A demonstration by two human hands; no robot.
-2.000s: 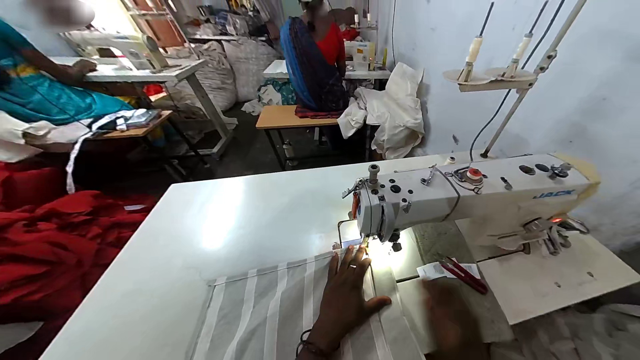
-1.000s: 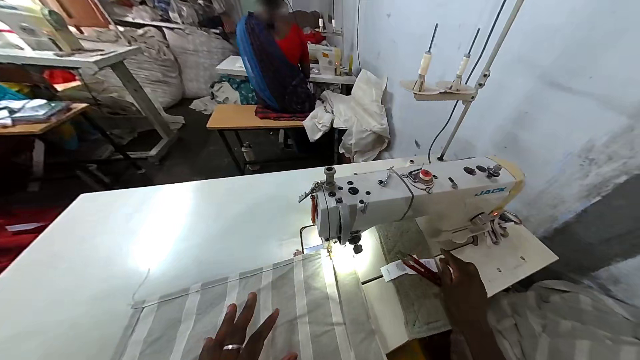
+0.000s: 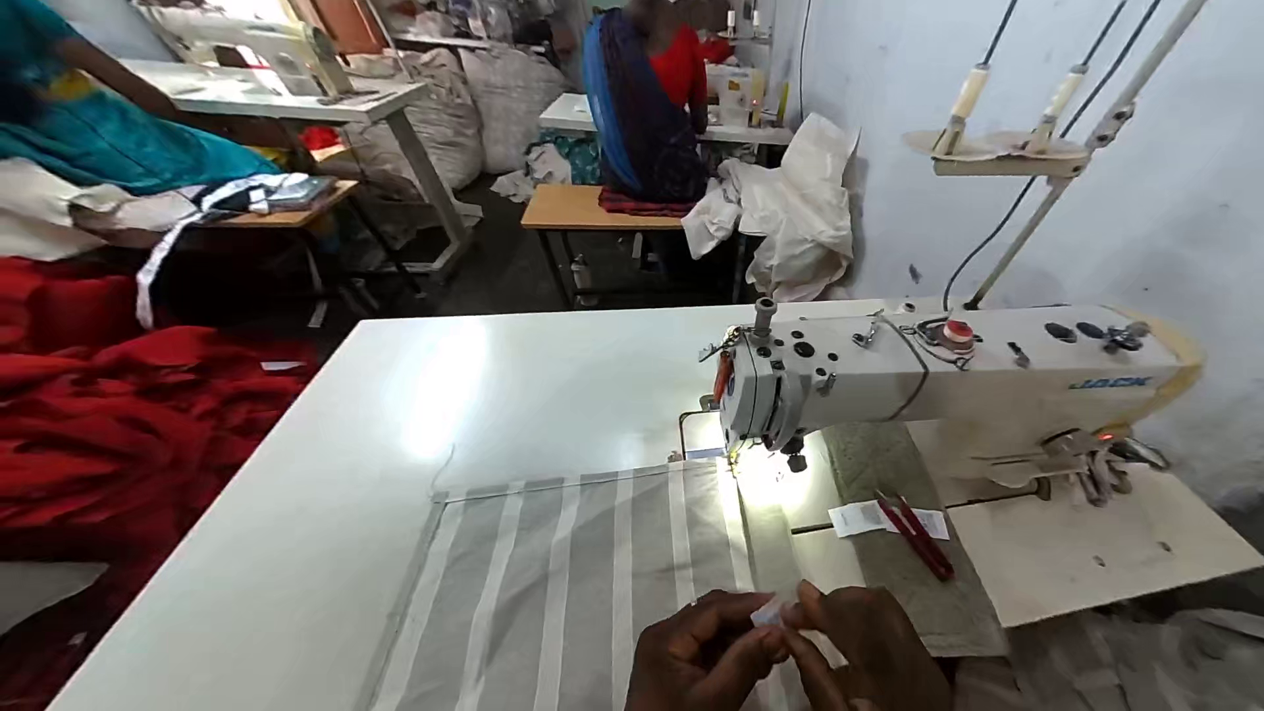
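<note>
A Jack industrial sewing machine (image 3: 948,365) stands on a white table, its lamp lit at the needle. Grey fabric with white stripes (image 3: 563,583) lies flat, its top edge reaching the needle area. Over the fabric's lower right part, my left hand (image 3: 701,652) and my right hand (image 3: 859,647) meet, pinching a small white label (image 3: 770,612) between their fingertips. Right of the needle, red-handled thread snips (image 3: 918,538) rest on white labels (image 3: 859,518), on a grey cloth-like pad (image 3: 889,464).
A thread stand (image 3: 997,153) rises behind the machine. Red fabric (image 3: 148,434) is heaped at the left. Two people sit at other machines, one at a wooden bench (image 3: 602,209) beside white cloth (image 3: 800,207). More striped fabric (image 3: 1136,662) hangs at the lower right.
My right hand has moved left from the snips and labels, and my left hand has moved right across the fabric. They now hold a small label together. The snips lie on the pad.
</note>
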